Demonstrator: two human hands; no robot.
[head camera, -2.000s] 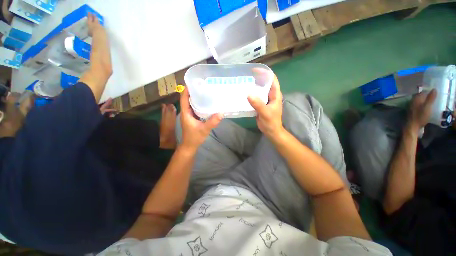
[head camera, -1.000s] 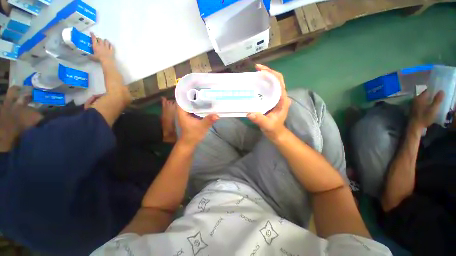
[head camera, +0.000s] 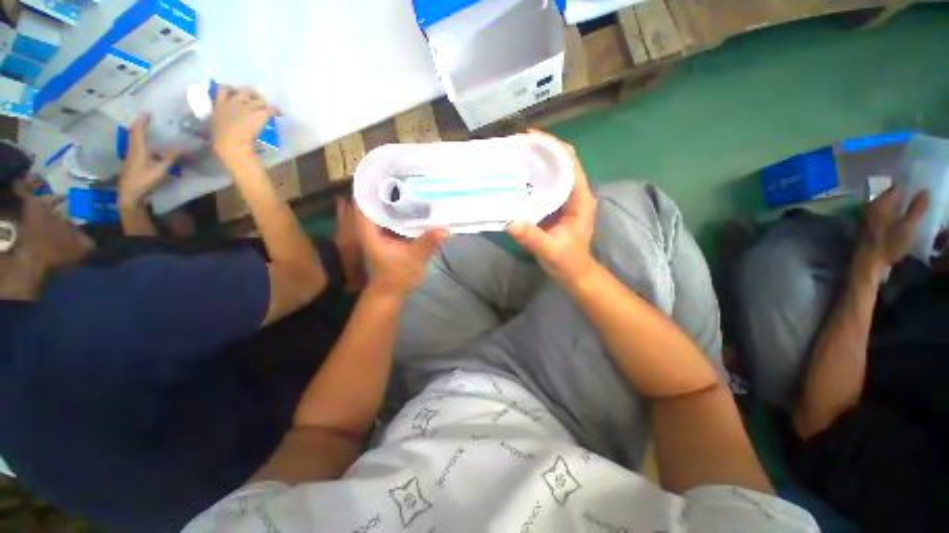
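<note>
A whitish plastic tray (head camera: 463, 216) with rounded ends is held level above my lap. Inside it show a small ring at the left and a long pale-blue strip. My left hand (head camera: 401, 255) grips its left end, thumb on the near edge and fingers hidden behind. My right hand (head camera: 567, 234) grips its right end, thumb on the near edge, fingers around the far side. An open carton (head camera: 499, 68), blue and white with a pale inside, lies tilted at the table edge beyond the tray, not touched by my hands.
The white-topped pallet table (head camera: 312, 68) runs across the front. At the left a person handles blue-and-white cartons (head camera: 156, 29). At the right another person holds a clear tray (head camera: 921, 193) near a blue carton (head camera: 799, 179) on the green floor.
The tray has turned from its frosted outer side to show its inside, then shifted slightly left. Both hands kept hold. The person at the left moved both hands onto a carton.
</note>
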